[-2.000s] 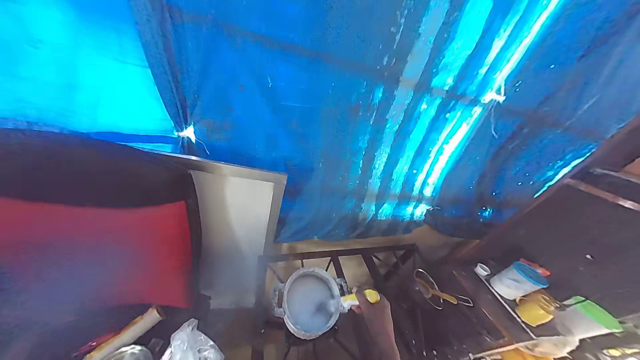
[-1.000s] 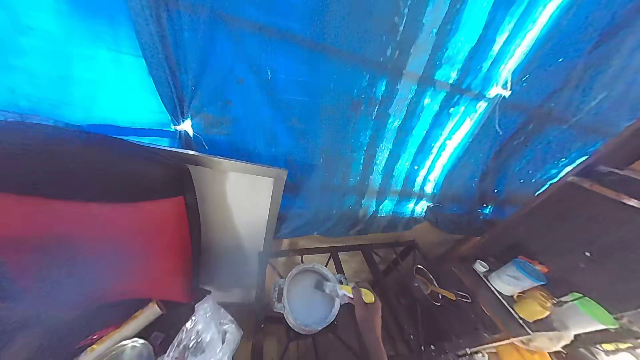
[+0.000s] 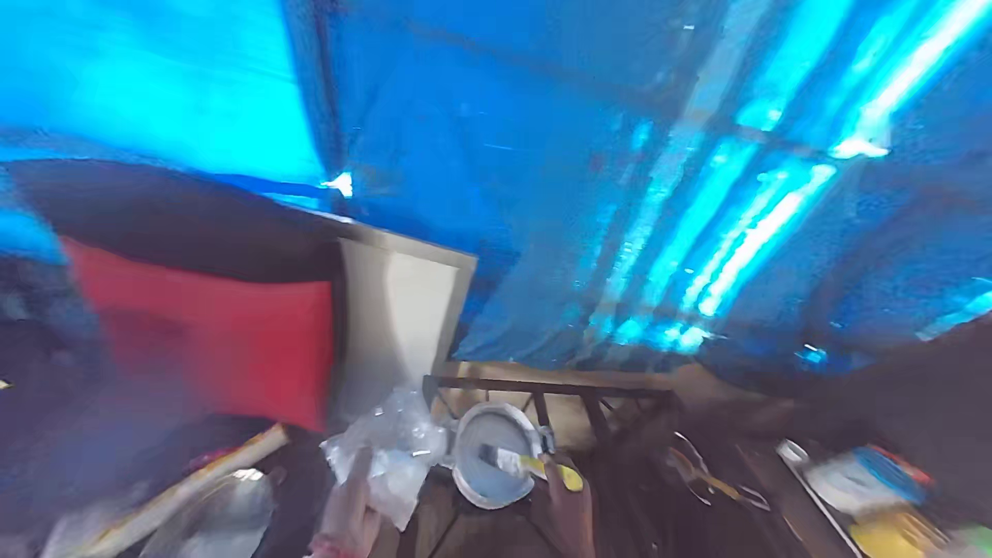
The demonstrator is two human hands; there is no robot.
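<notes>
A round metal pot [image 3: 494,453] with pale liquid sits on a dark metal stand [image 3: 558,387] at the bottom middle. My right hand [image 3: 566,504], at the pot's right side, grips the yellow handle of a utensil [image 3: 535,465] whose flat end dips into the liquid. Left of the pot, my left hand [image 3: 350,504] holds a clear plastic bag [image 3: 399,457]; the bag reaches the pot's left side. What the bag contains is too blurred to tell.
A metal bowl or lid [image 3: 217,515] and a long pale roll or stick [image 3: 170,496] lie at lower left. Metal tongs or a similar tool [image 3: 717,480] lie right of the stand. Beyond are a blue-lidded tub [image 3: 868,477] and a yellow container [image 3: 891,531]. Blue sheeting [image 3: 542,194] hangs behind.
My left hand has come into view on the bag, which has moved up and right, close beside the pot. My right hand stays on the yellow handle.
</notes>
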